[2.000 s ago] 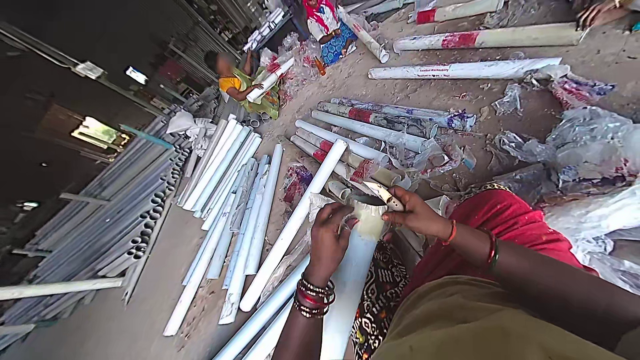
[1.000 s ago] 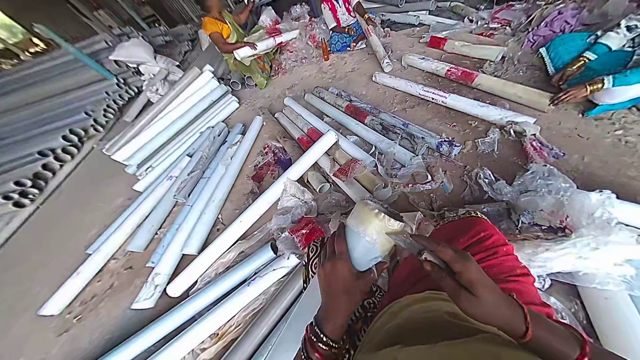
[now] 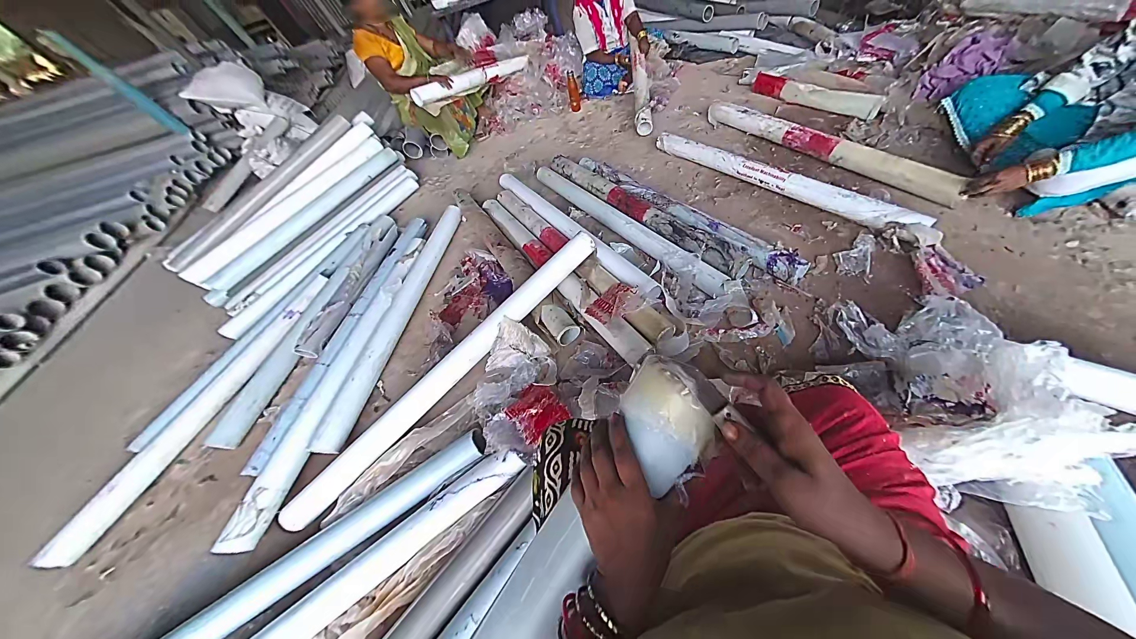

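A pale blue plastic pipe (image 3: 661, 448) lies across my lap, its upper end covered by yellowish tape or film. My left hand (image 3: 617, 501) rests on the pipe below that end, fingers curved round its side. At the right of the covered end, my right hand (image 3: 785, 444) pinches a small thin tool, perhaps a blade; its exact kind cannot be told. Clear plastic film hangs around the pipe end. A crumpled plastic wrapper (image 3: 537, 413) with a red part lies just left of the pipe.
Loose white and blue pipes (image 3: 444, 382) lie on the ground at left and ahead. Stacked grey pipes (image 3: 80, 177) line the far left. Plastic wrapping (image 3: 967, 364) is heaped at right. A person (image 3: 408, 67) holds a pipe at the back; a co-worker's hands (image 3: 1012, 155) are at upper right.
The view has swung round. The pipe end stood open at first; its covered side now faces me. My left hand has moved from the rim to the pipe's side below it.
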